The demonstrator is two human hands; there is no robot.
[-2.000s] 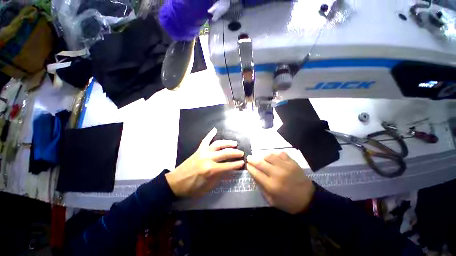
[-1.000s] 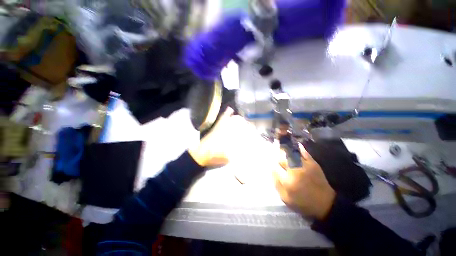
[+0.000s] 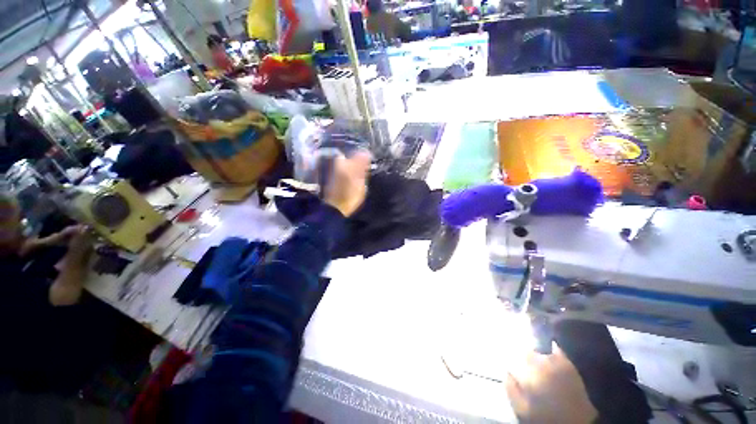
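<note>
My left hand (image 3: 348,184) is stretched out at the heap of black cut fabric (image 3: 390,215), blurred; whether its fingers hold fabric is unclear. My right hand (image 3: 554,389) is low by the needle area of the white sewing machine (image 3: 663,252); glare hides its fingertips, so its grip cannot be told. Narrow black fabric pieces (image 3: 598,364) lie just right of the needle area. A thin dark thread (image 3: 481,376) lies on the white table (image 3: 381,323). A black panel (image 3: 312,310) is mostly hidden by my left sleeve.
A blue and black bundle (image 3: 228,269) lies left of my left arm. A grey oval disc (image 3: 443,247) and purple fluffy roll (image 3: 522,199) are at the machine head. Scissors (image 3: 717,410) are at lower right. Another person's arm (image 3: 70,269) is at far left.
The view has swung up and left. My left hand has moved from the needle area to the black heap. My right hand stays near the needle. The panel at the needle no longer shows.
</note>
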